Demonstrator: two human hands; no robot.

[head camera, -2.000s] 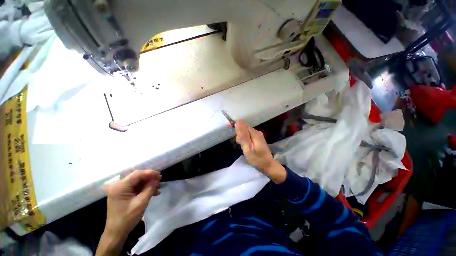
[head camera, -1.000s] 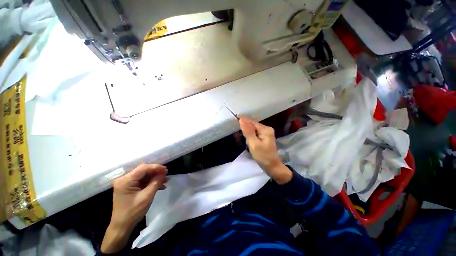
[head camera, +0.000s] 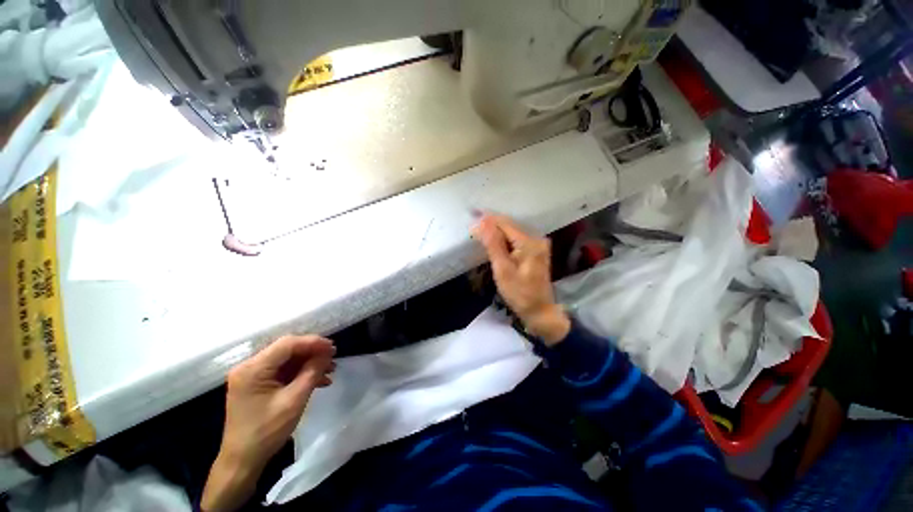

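Note:
A white fabric piece (head camera: 415,382) hangs over my lap, below the table's front edge. My left hand (head camera: 275,385) is at its upper left corner, with thumb and fingers pinched together at the cloth. My right hand (head camera: 519,268) is closed above the table's front edge, to the right. A small reddish end of the thread snips (head camera: 477,213) shows at its fingertips; the rest is hidden or blurred. The sewing machine's needle area (head camera: 266,145) stands behind, with both hands away from it.
Black-handled scissors (head camera: 635,108) lie at the right end of the machine. Crumpled white cloth with grey bands (head camera: 691,290) fills a red basket (head camera: 753,432) at right. White fabric (head camera: 125,150) and yellow printed tape (head camera: 40,320) are at left.
The snips' pointed metal tip, visible before, no longer shows clearly at my right fingertips. That hand has risen slightly. My left hand moved slightly right from its earliest position, then stayed nearly still.

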